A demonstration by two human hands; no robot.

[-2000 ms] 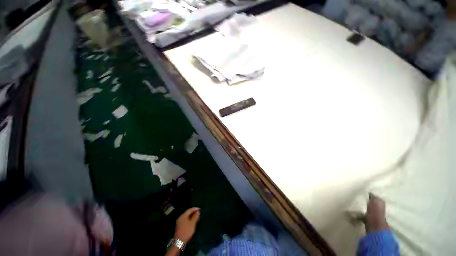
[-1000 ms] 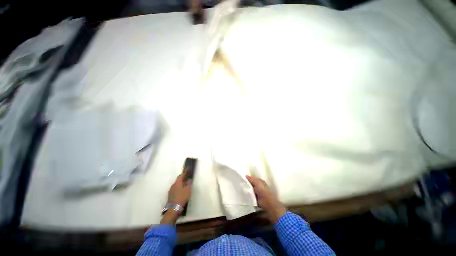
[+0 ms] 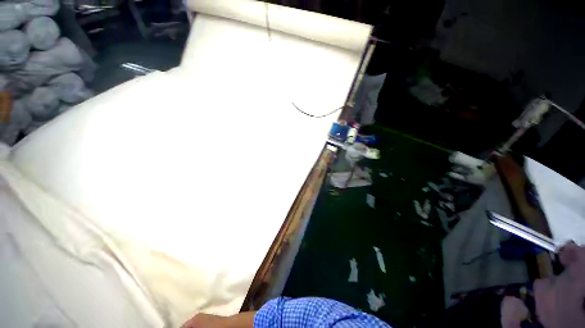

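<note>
White to cream fabric ply (image 3: 211, 122) covers the table, with loose folds (image 3: 122, 269) at the lower left. It runs to a thick fabric roll (image 3: 288, 24) at the far table end. My right hand (image 3: 215, 320) is at the bottom edge, beside the folds. Its fingers are cut off, so its grip is unclear. My left hand is out of view. The blue end cutter (image 3: 340, 131) stands at the table's right edge. A thin black power cable (image 3: 314, 116) curves over the cloth beside it.
The worn brown table edge (image 3: 288, 230) runs down the middle. White scraps (image 3: 380, 258) lie on the green floor. At the right, a person's pink sleeve (image 3: 561, 288) is by a silver rail (image 3: 519, 229) and another table. Wrapped fabric rolls (image 3: 42, 70) are stacked upper left.
The view has swung right, to the roll and cutter. My left hand, earlier on a dark bar, and the grey-white pile are out of view. My right hand is now low at the frame's edge.
</note>
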